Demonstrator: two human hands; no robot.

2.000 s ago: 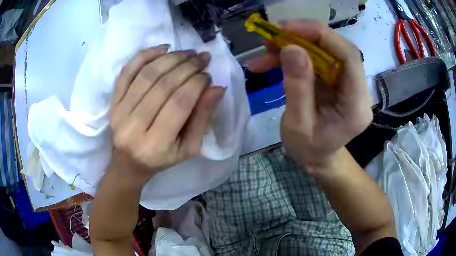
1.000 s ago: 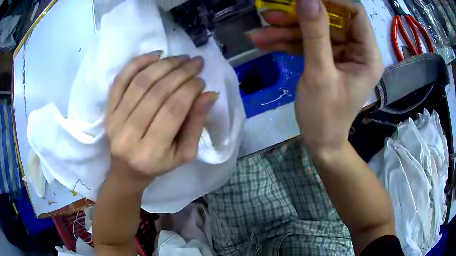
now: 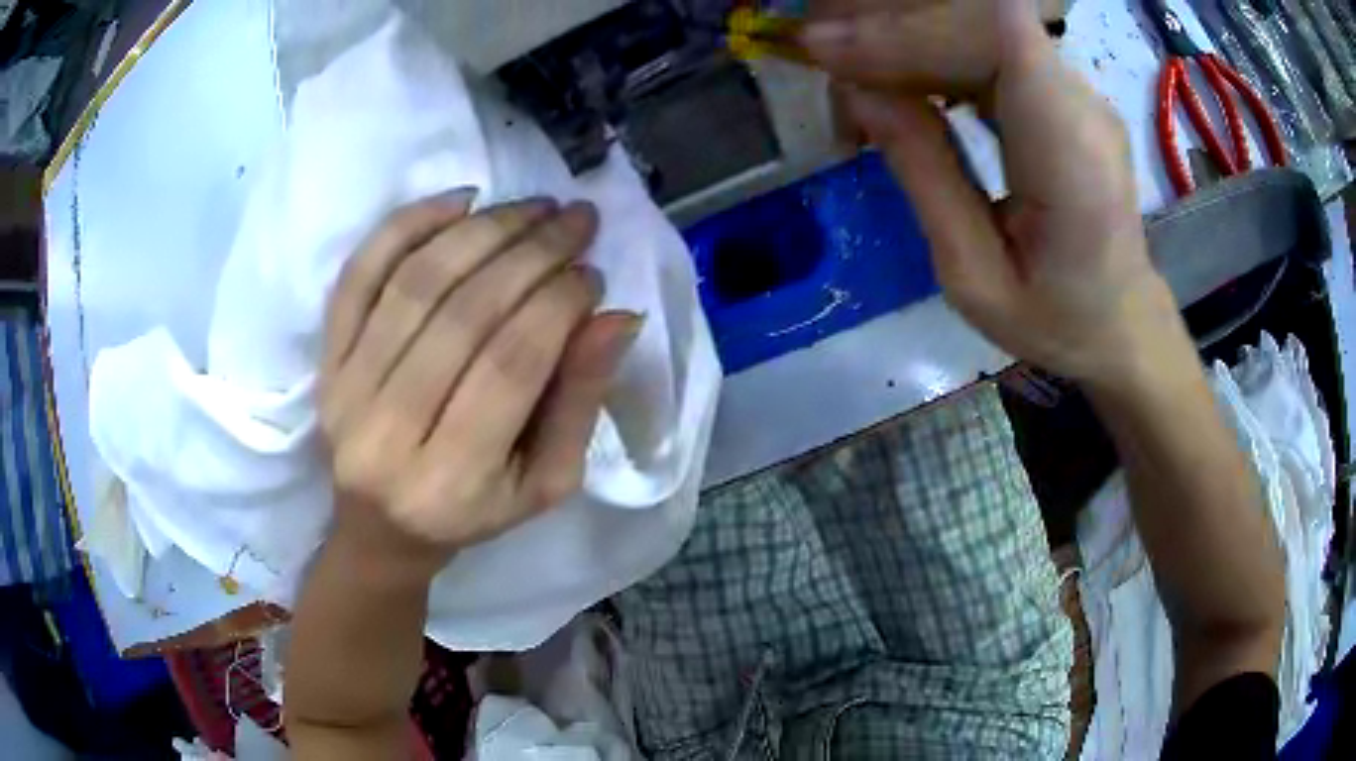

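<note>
The white garment body (image 3: 194, 431) lies heaped on the table left of the needle area. My left hand (image 3: 461, 357) lies on the cloth, fingers together and slightly curled; whether it pinches the cloth is hidden. My right hand (image 3: 1026, 193) is raised at the machine and holds the yellow-handled screwdriver (image 3: 763, 34); most of the handle is hidden by my fingers, and the shank cannot be made out. The dark presser foot and needle area (image 3: 595, 112) is at the cloth's upper right edge, left of the screwdriver.
A blue plate (image 3: 833, 260) with a dark hole lies before the machine. Red-handled scissors (image 3: 1218, 119) and a grey pouch (image 3: 1242, 231) are at the right. White cut pieces (image 3: 1286, 431) hang at lower right. A red basket (image 3: 216, 691) is at lower left, beside the checked lap (image 3: 877, 580).
My right hand has moved up to the machine with the screwdriver, its back turned more upward, and more of the blue plate shows. My left hand has stayed nearly still on the cloth.
</note>
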